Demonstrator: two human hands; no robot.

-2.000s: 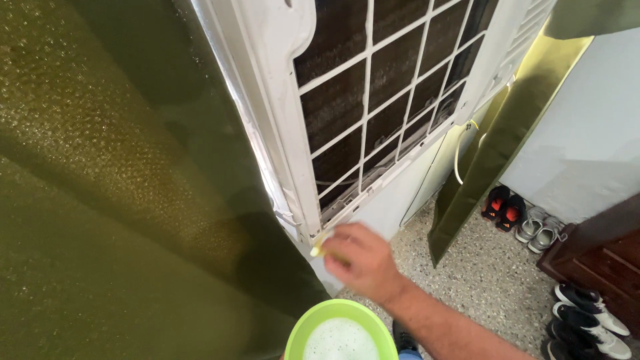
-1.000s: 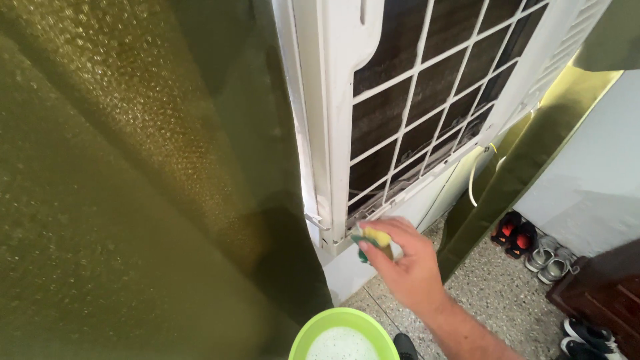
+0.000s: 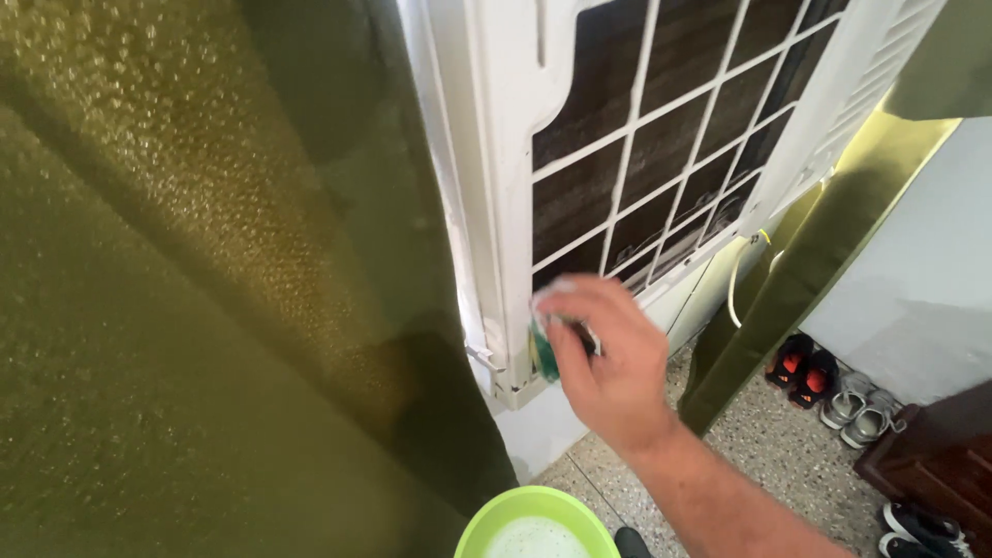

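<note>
My right hand [image 3: 612,356] grips a green and yellow scouring sponge [image 3: 545,353], with some suds on the fingers. The sponge is at the lower left corner of a white unit's front frame [image 3: 508,310], which looks like an air conditioner with its cover off. Behind its white grille [image 3: 635,124] lies a dark, finned-looking surface, with whitish streaks near the bottom. Below the hand, a lime green basin [image 3: 484,523] holds foamy, whitish liquid [image 3: 536,539]. My left hand is out of view.
A green curtain [image 3: 232,310] fills the left side; another curtain panel [image 3: 814,271] hangs at right, by a pale cable [image 3: 732,291]. Several shoes [image 3: 845,407] stand on the speckled floor [image 3: 756,469] beside dark wooden furniture [image 3: 938,449].
My right hand has moved up with the sponge, from just below the frame's corner onto the frame. The view has shifted somewhat.
</note>
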